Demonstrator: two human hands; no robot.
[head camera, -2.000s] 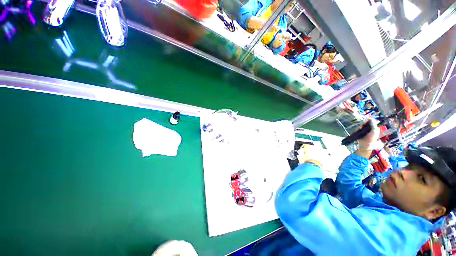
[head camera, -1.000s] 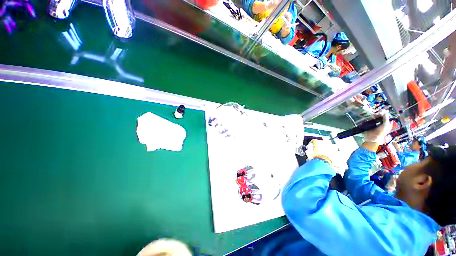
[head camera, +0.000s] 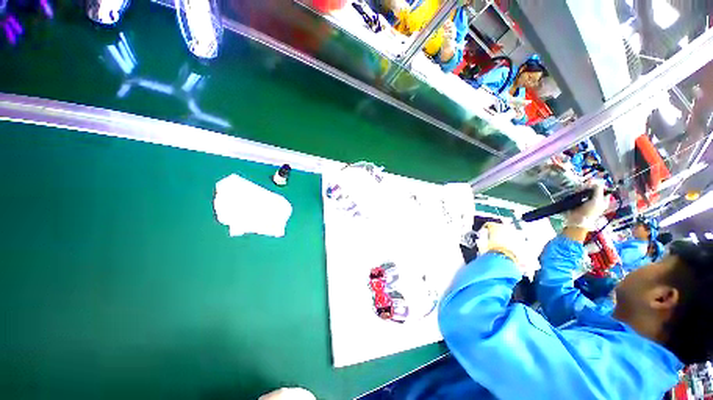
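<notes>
A pale rounded shape (head camera: 288, 394) is cut off by the bottom edge. It may be part of one of my hands, but I cannot tell which or what it does. No other part of my hands shows. On the green bench (head camera: 156, 289) lie a white irregular wipe or paper scrap (head camera: 252, 206) and a small dark-topped bottle (head camera: 282, 174), upright beside it. A white work mat (head camera: 367, 340) lies to their right. A red-and-black assembly (head camera: 384, 292) is on the mat, with faint clear or silvery pieces (head camera: 344, 199) near its far left corner.
A neighbour in blue (head camera: 547, 344) sits at the right, one hand on a black handheld tool (head camera: 559, 205), the other on a dark part. A rail (head camera: 156, 134) separates the bench from the green conveyor (head camera: 274, 101), which carries shiny parts (head camera: 199, 27). Other workers are beyond.
The pale shape at the bottom edge shows less than before. The neighbour's head has turned away and the black tool has tilted. The bench items have shifted slightly in view.
</notes>
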